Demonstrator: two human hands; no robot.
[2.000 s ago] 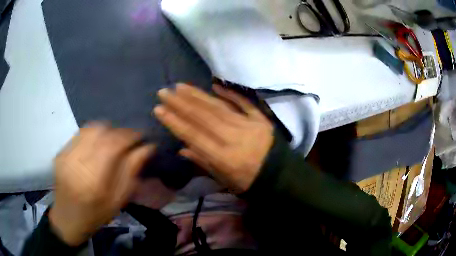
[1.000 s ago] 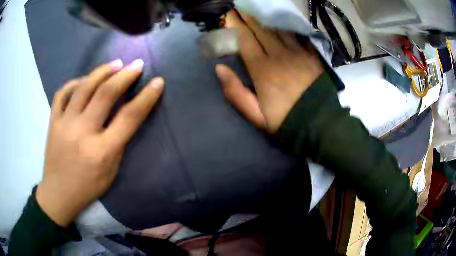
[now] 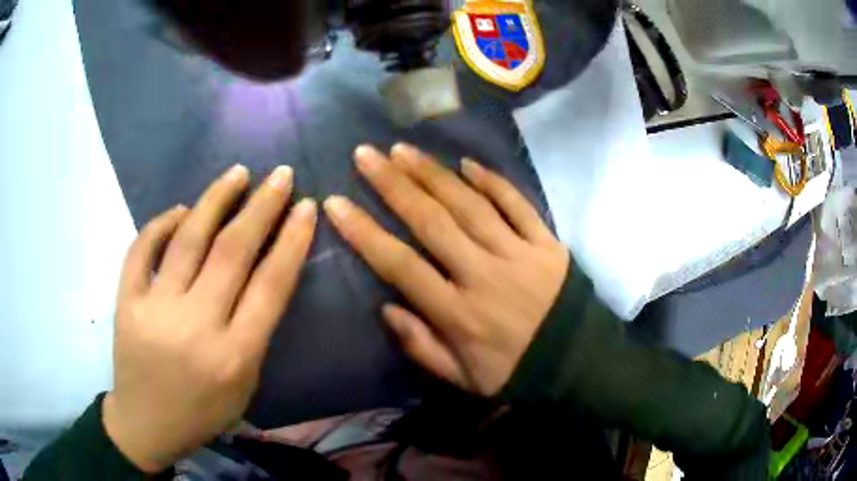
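Observation:
A dark charcoal fabric panel lies on the white table under the sewing machine head. A purplish light glows on the cloth below the head. A shield-shaped badge, yellow-edged with red and blue, shows on the dark cloth at the top. My left hand lies palm down on the panel's left part. My right hand lies palm down on its right part, fingertips near the left hand's. Both hands hold nothing, and their fingers are apart. The needle is hidden or too blurred to tell.
Black-handled shears lie at the upper right. Small scissors with orange and red loops lie beside a green-teal block at the table's right end. A dark cloth piece drapes over cardboard at the right.
My right hand has come back from beside the machine head and now lies flat near my left hand. The badge has come into view. The dark panel has shifted, and its near edge is less visible.

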